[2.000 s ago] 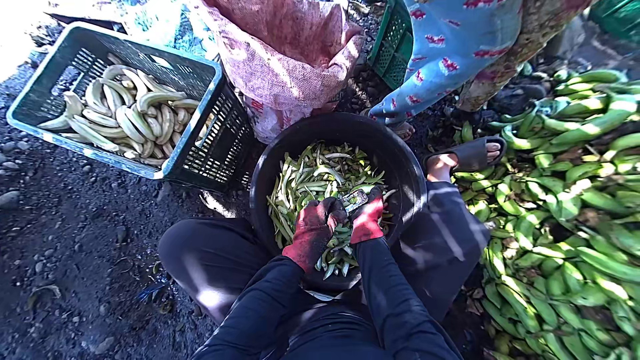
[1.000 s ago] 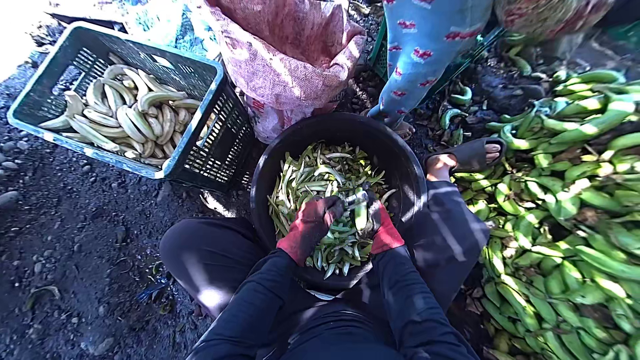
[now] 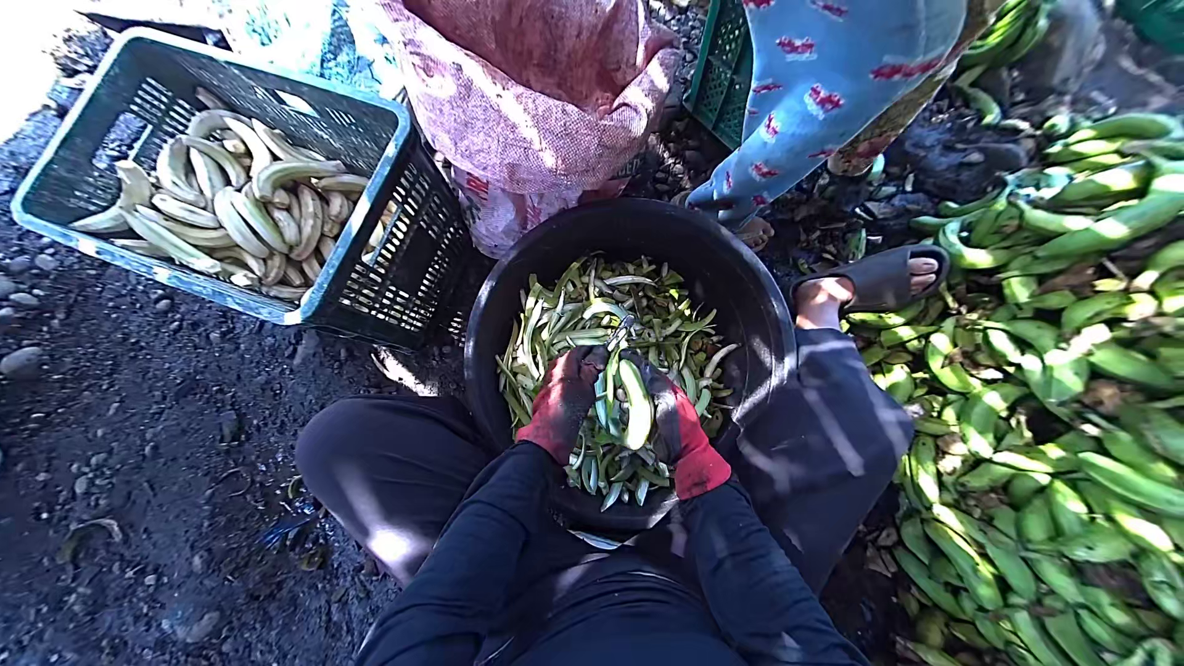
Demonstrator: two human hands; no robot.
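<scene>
My left hand, in a red and dark glove, and my right hand, gloved alike, meet over a black round tub between my legs. Between them is a partly peeled green banana, its pale side facing up; my right hand grips it. The fingers of my left hand are at its left side, by a strip of peel; whether they hold the strip cannot be made out. Under my hands the tub holds many green peel strips. A small tool seems to be at my fingertips, too unclear to name.
A green plastic crate of peeled bananas stands at the upper left. Beside it is an open pink woven sack. Unpeeled green bananas lie heaped at the right. Another person's patterned trouser leg is beyond the tub.
A banana now shows plainly between my hands, with its pale side up. The other person's leg has shifted beyond the tub.
</scene>
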